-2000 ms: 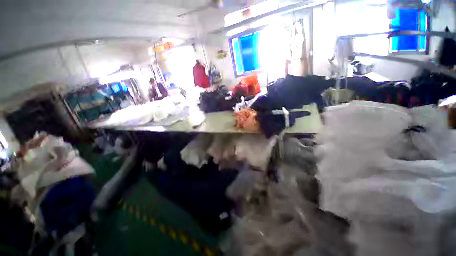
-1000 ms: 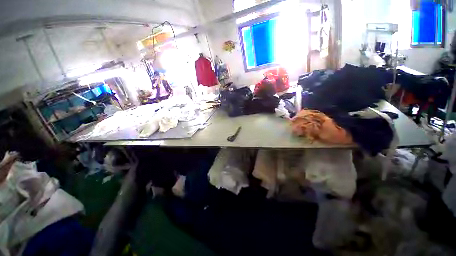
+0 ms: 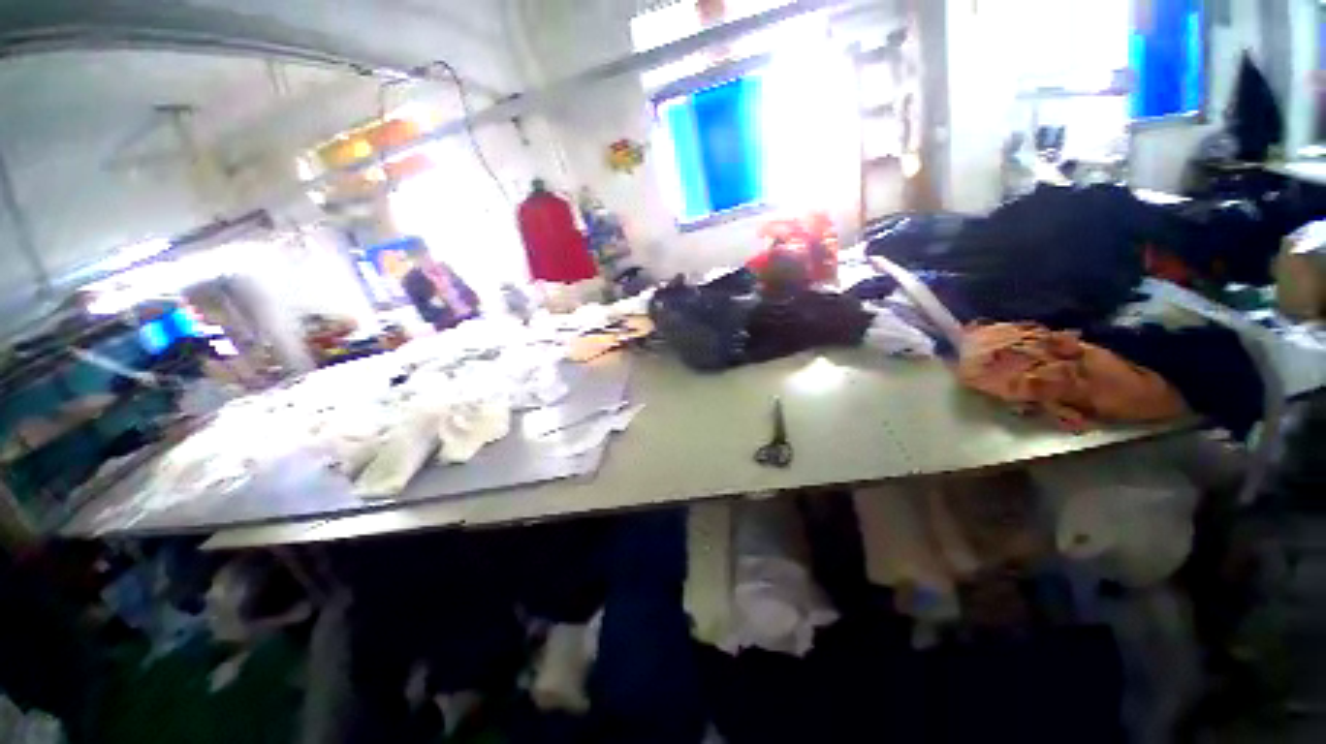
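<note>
Neither of my hands is in the picture. A pale cutting table (image 3: 684, 465) lies in front of me. Black scissors (image 3: 775, 436) lie on it near the middle, handles toward me. Loose white cut pieces (image 3: 364, 414) cover its left part, on a grey top. A black plastic bag or dark bundle (image 3: 705, 317) lies at the back edge. An orange cloth (image 3: 1069, 375) lies crumpled at the right, beside dark fabric.
Fabric rolls (image 3: 771, 581) in white, beige and dark colours are stored under the table. A large dark fabric heap (image 3: 1033, 255) lies behind right. A red garment (image 3: 554, 237) hangs at the back. A person (image 3: 439, 291) is beyond the table, left.
The view has moved closer to the table. The scissors and white pieces look larger and nearer. The large pale bags at the right and the white and blue bundle at the left have left the view.
</note>
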